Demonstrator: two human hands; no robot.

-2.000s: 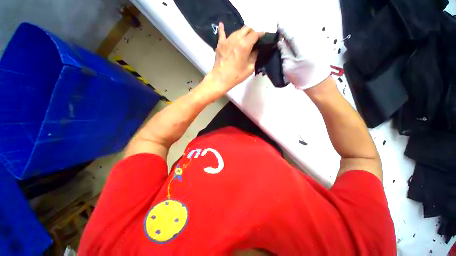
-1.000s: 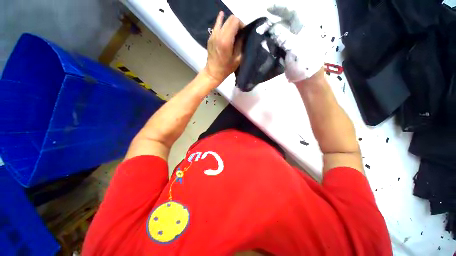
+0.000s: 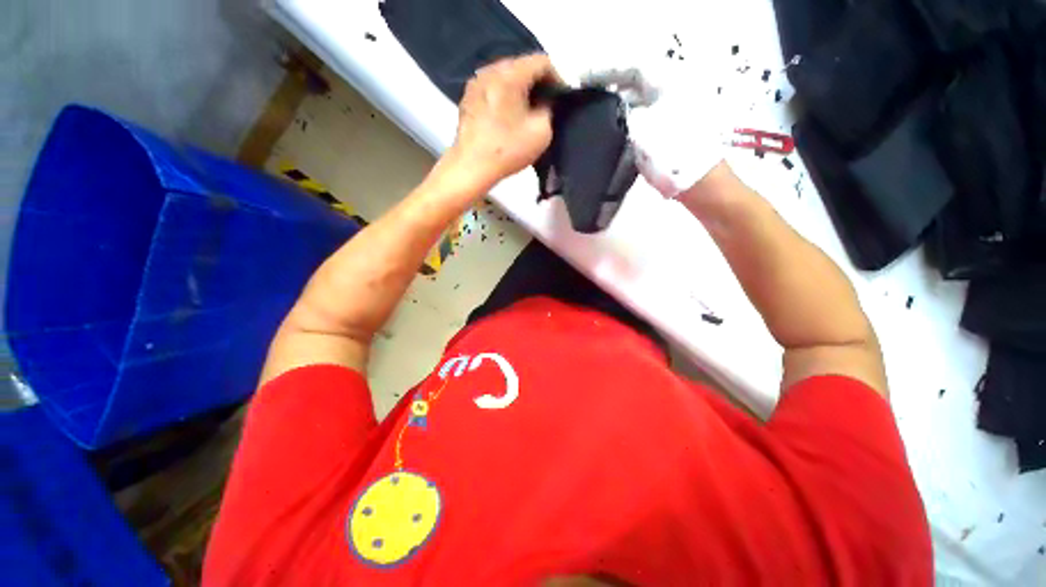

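A black sewn piece (image 3: 592, 155) is held between my two hands above the near edge of the white table. It hangs down in a narrow, tapered shape with a greyer strip along its right side. My bare left hand (image 3: 505, 115) grips its upper left end. My right hand (image 3: 671, 132), in a white glove, is on its upper right side; the fingers are partly blurred against the white table. Another flat black piece (image 3: 459, 40) lies on the table beyond my left hand, partly covered by it.
A heap of black pieces (image 3: 877, 184) covers the table's right side. Red thread snips (image 3: 760, 141) lie right of my gloved hand. Black offcuts are scattered on the white table (image 3: 654, 275). A large blue bin (image 3: 218, 264) stands on the floor at left, near yellow-black tape (image 3: 321, 190).
The held piece has gone from crumpled, then widened and opened, to a narrow hanging shape. My left hand has moved slightly left, nearer the flat piece, and now covers its white mark.
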